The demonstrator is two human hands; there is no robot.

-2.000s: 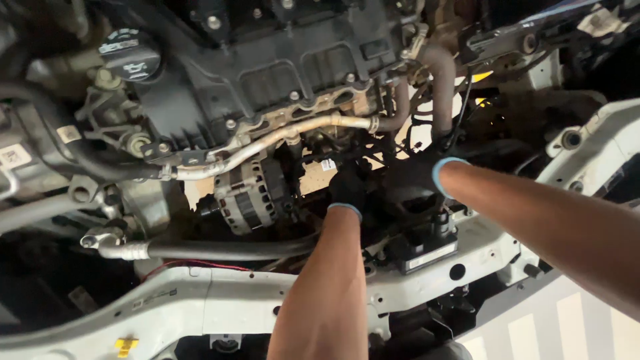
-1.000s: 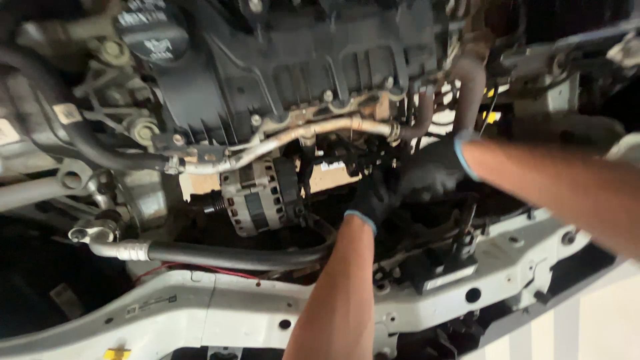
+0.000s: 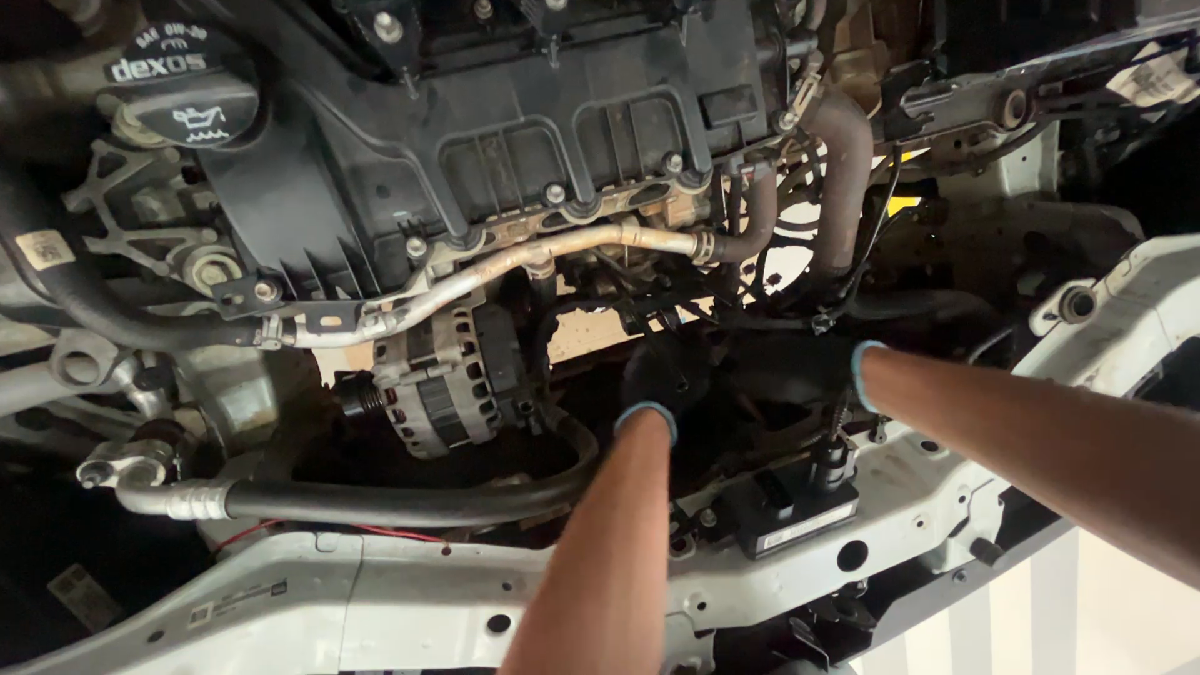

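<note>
Both hands wear black gloves with light blue cuffs and reach down into the dark gap between the engine and the white front crossmember. My left hand (image 3: 664, 375) is right of the alternator (image 3: 445, 380), near dark wiring; its fingers blend into the shadow. My right hand (image 3: 797, 366) reaches in from the right, below the large radiator-type hose (image 3: 844, 187); its fingers cannot be made out. Whether either hand holds something is hidden. Above them a stained metal coolant pipe (image 3: 562, 246) runs along the black plastic engine cover (image 3: 506, 159).
The white crossmember (image 3: 422, 586) crosses the front, with a black module (image 3: 797, 516) mounted on it. A thick black hose (image 3: 375, 502) runs below the alternator. The oil filler cap (image 3: 187, 94) is at upper left. Thin cables (image 3: 877, 234) hang near the right forearm.
The hands were close together a second ago and are now farther apart, the right one more to the right. The view has shifted slightly.
</note>
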